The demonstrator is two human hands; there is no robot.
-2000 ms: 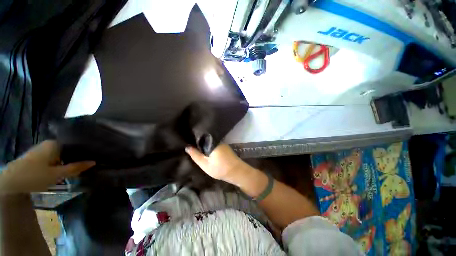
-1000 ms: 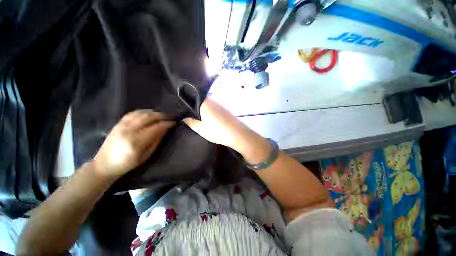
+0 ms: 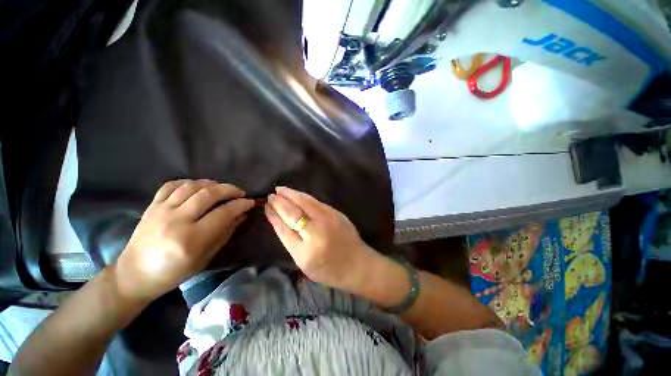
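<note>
A large, shiny dark brown leather-like panel (image 3: 199, 125) lies over the white table and the front edge towards the lap. My left hand (image 3: 184, 231) and my right hand (image 3: 316, 235) rest on its lower part with fingertips close together. Both pinch a short narrow slit or fold, the pocket opening (image 3: 260, 201), which shows as a thin reddish-brown line between them. The fingers hide most of it. My right hand wears a ring and a wristband.
The sewing machine head (image 3: 478, 29) stands at the upper right, its needle area beside the panel's edge. Scissors (image 3: 489, 77) lie under the arm. A small dark block (image 3: 594, 161) sits at the table's right front edge. Dark layered panels (image 3: 26, 183) hang at left. Butterfly-patterned cloth (image 3: 508, 272) is below right.
The panel, folded and bunched before, is now spread flatter with its rounded right edge showing. My left hand came in from the far left, and both hands now meet at the slit.
</note>
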